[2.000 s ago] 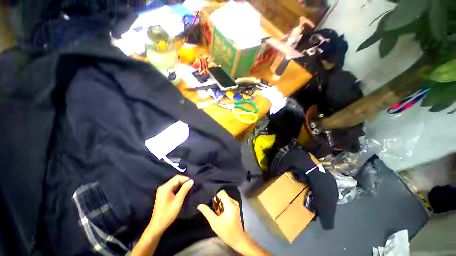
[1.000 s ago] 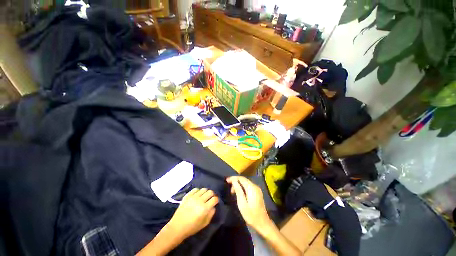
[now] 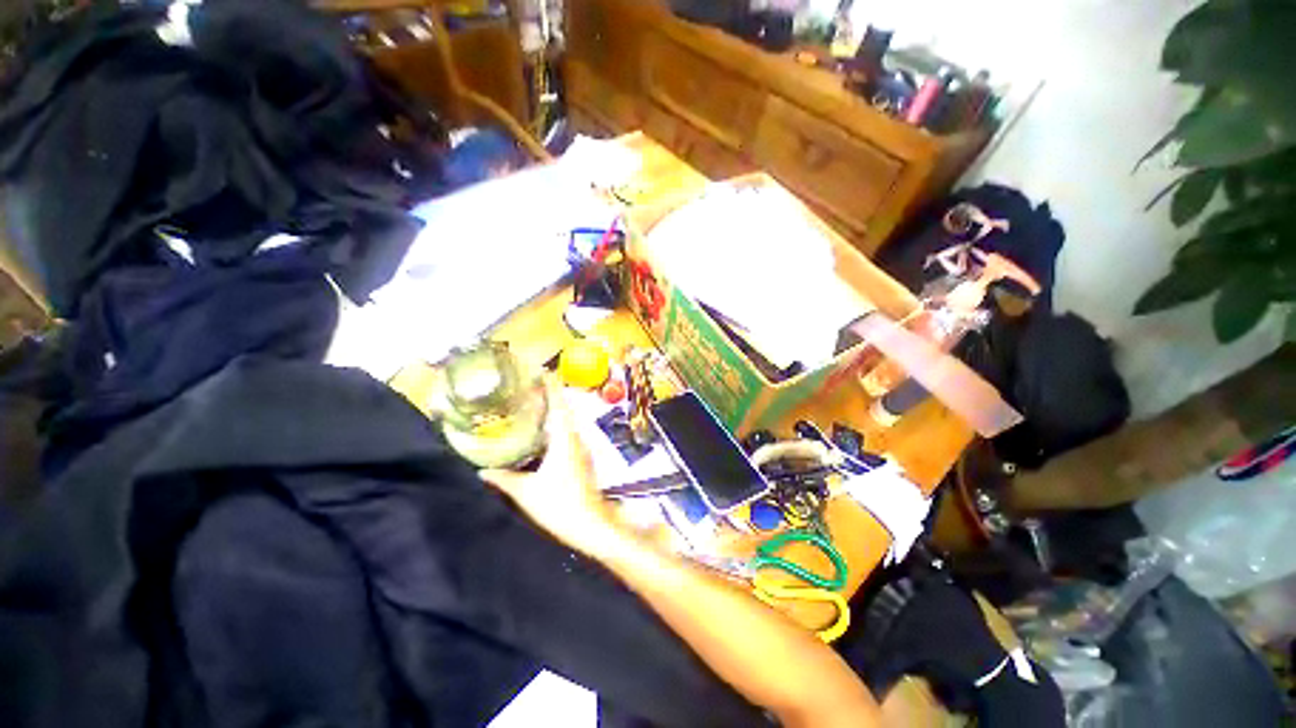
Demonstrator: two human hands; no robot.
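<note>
My right hand (image 3: 552, 481) reaches over the dark coat (image 3: 284, 498) to the near side of the greenish glass jar (image 3: 490, 405) on the table. The hand is beside the jar's base; its fingers are washed out, so I cannot tell whether they hold anything. The coat spreads over the left and lower part of the view. Part of the white swing tag (image 3: 547, 703) shows at the bottom edge. My left hand is not in view.
On the orange-brown table (image 3: 910, 452) are a smartphone (image 3: 709, 451), scissors with green and yellow handles (image 3: 803, 583), and an open green-and-white carton (image 3: 711, 363). A wooden cabinet (image 3: 753, 121) stands behind. A plant (image 3: 1237, 157) is at right, with dark garments heaped at upper left.
The view has shifted towards the table. My right hand has left the coat edge and moved to the jar. My left hand has gone out of view, and the tag sits lower.
</note>
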